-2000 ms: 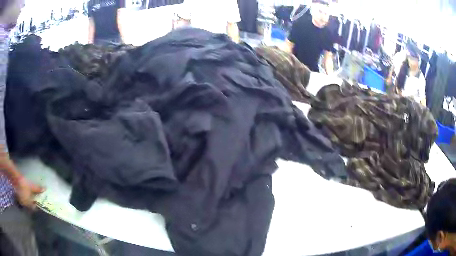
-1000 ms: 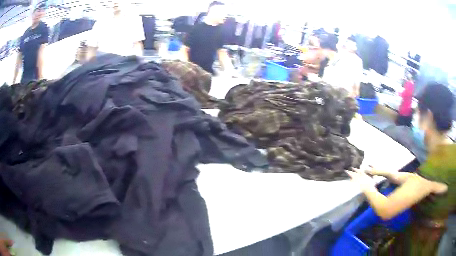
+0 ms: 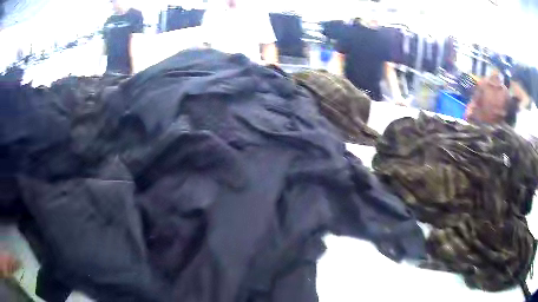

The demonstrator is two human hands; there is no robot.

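Observation:
A large heap of dark navy-charcoal garments (image 3: 236, 177) fills the left and middle of the view, nearest in front of me. A flat, squarish folded piece lies at its lower left. A sleeve-like end reaches right toward a heap of brown-olive plaid garments (image 3: 460, 171). The dark cloth runs past the bottom edge of the picture. Neither of my hands is in view. The picture is blurred, so buttons and seams cannot be made out.
The heaps lie on a white-topped table (image 3: 360, 265). A blurred hand (image 3: 8, 264) at the left edge seems to be another person's. More plaid cloth (image 3: 336, 100) lies behind. Several people stand beyond the table, near a blue crate (image 3: 451, 105) and hanging garments.
The view swung right, then back left and closer to the dark heap. The worker and blue crate at the right edge have left the picture. The heaps look unchanged.

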